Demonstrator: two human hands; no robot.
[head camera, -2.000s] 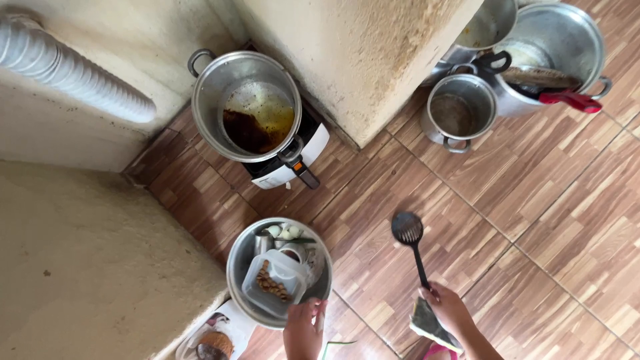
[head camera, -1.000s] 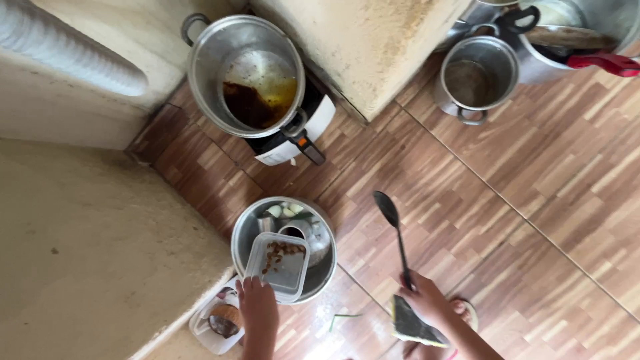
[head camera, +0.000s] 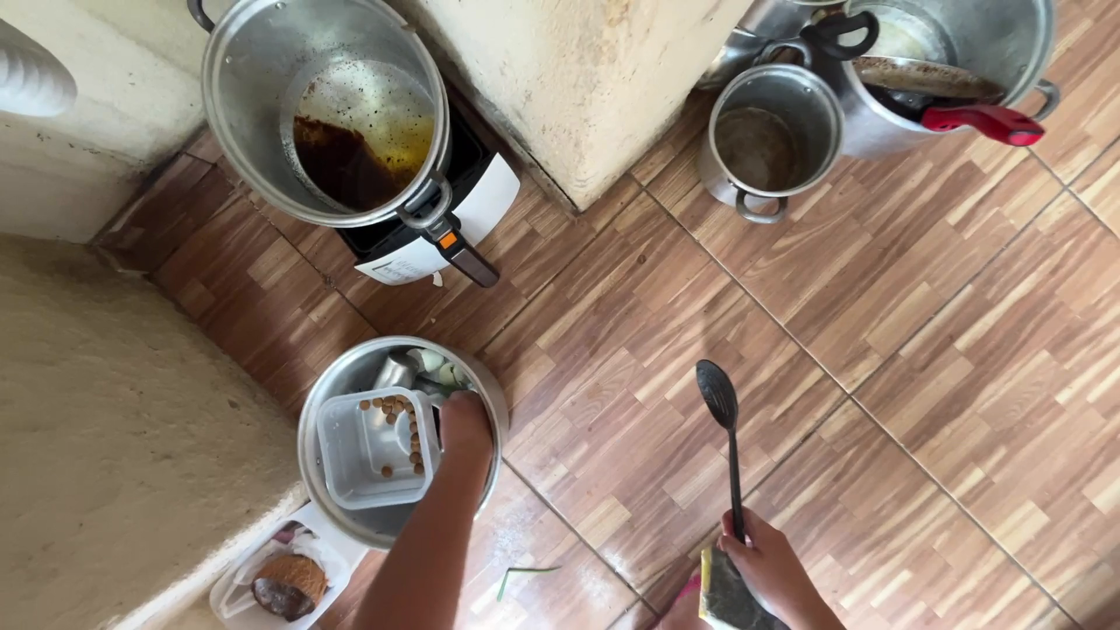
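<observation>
My right hand (head camera: 759, 551) grips the handle of a black slotted spoon (head camera: 719, 395), held above the tiled floor. Beside that hand is a dark flat item with a yellowish edge (head camera: 719, 591). My left hand (head camera: 464, 422) reaches into a large metal pot (head camera: 312, 437), at the right side of a clear plastic container (head camera: 350, 486) with small brown pieces in it; its fingertips are hidden, so its grip does not show. Behind the container lie a metal cup (head camera: 398, 371) and pale pieces (head camera: 446, 374). Up left, a big pot (head camera: 254, 188) with dark residue and yellowish liquid stands on a stove (head camera: 490, 206).
Upper right are a small metal pot (head camera: 731, 179) and a larger one (head camera: 1032, 52) holding a pan with a red handle (head camera: 984, 122). A wall corner (head camera: 560, 96) juts in between. Lower left, a coconut half (head camera: 293, 582) lies in a white tray. A green strip (head camera: 525, 570) lies on the floor.
My left hand has moved from the near edge of the plastic container to its right, deeper into the pot. The container has shifted left. The slotted spoon stays in my right hand.
</observation>
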